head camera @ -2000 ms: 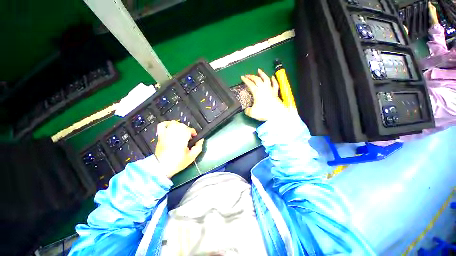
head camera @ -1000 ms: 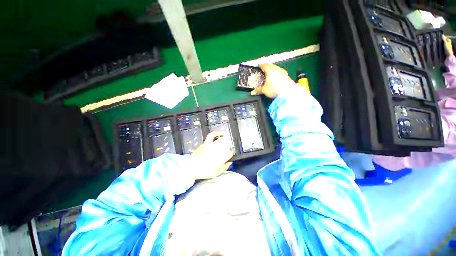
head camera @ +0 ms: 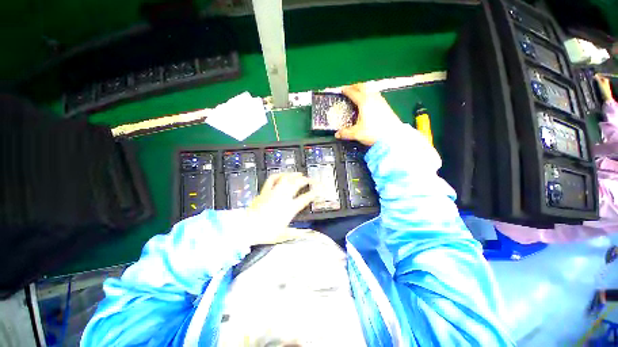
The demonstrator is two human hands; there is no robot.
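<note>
The foam tray (head camera: 260,148) lies on the green bench in front of me, with a smartphone unit in each pocket. My left hand (head camera: 281,200) rests over the tray's middle, fingers bent above a phone; whether it holds anything is not visible. My right hand (head camera: 366,115) grips the small black screw tray (head camera: 332,112), full of silvery specks, behind the foam tray's right end. The yellow electric screwdriver (head camera: 423,124) lies on the bench right of my right hand, partly hidden by my sleeve.
Stacked foam trays (head camera: 488,122) with phones on top stand at the right. Another dark stack (head camera: 68,169) stands at the left. White paper (head camera: 238,116) lies near an upright post (head camera: 272,54). A tray (head camera: 152,78) sits behind. A person's pink sleeve (head camera: 605,162) shows at far right.
The foam tray was slanted and now lies nearly straight along the bench. My right hand has taken hold of the screw tray and moved it toward the rear strip. My left hand remains over the tray.
</note>
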